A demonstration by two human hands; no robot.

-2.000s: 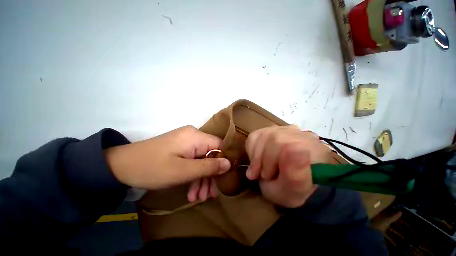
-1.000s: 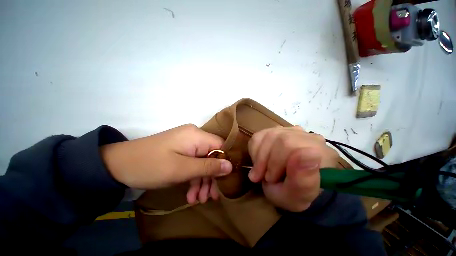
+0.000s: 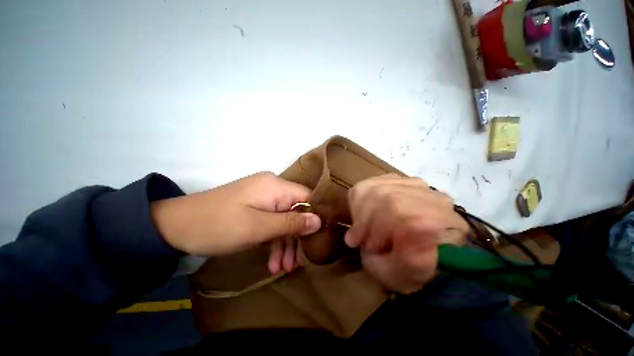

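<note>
A tan-brown bag (image 3: 327, 299) lies at the table edge, its mouth partly open. My left hand (image 3: 243, 215) pinches the bag's rim between thumb and fingers, beside a gold metal ring (image 3: 300, 207). My right hand (image 3: 407, 229) is closed on a green-handled awl (image 3: 486, 266). The handle sticks out to the right and is slightly blurred. The thin metal tip points left, close to my left thumb. Whether it touches the bag is hard to tell. A black cord (image 3: 497, 231) runs by the handle.
White table (image 3: 174, 83) with dark thread bits. At the right are a red can (image 3: 492, 43) holding a silver-capped bottle (image 3: 577, 31), a flat tan stick (image 3: 470, 49) and two yellowish blocks (image 3: 503, 138). A yellow floor line (image 3: 156, 306) shows lower left.
My right hand has turned a little, and the handle's outer end sits lower and nearer. My left hand keeps its pinch. The table items have shifted slightly left in view.
</note>
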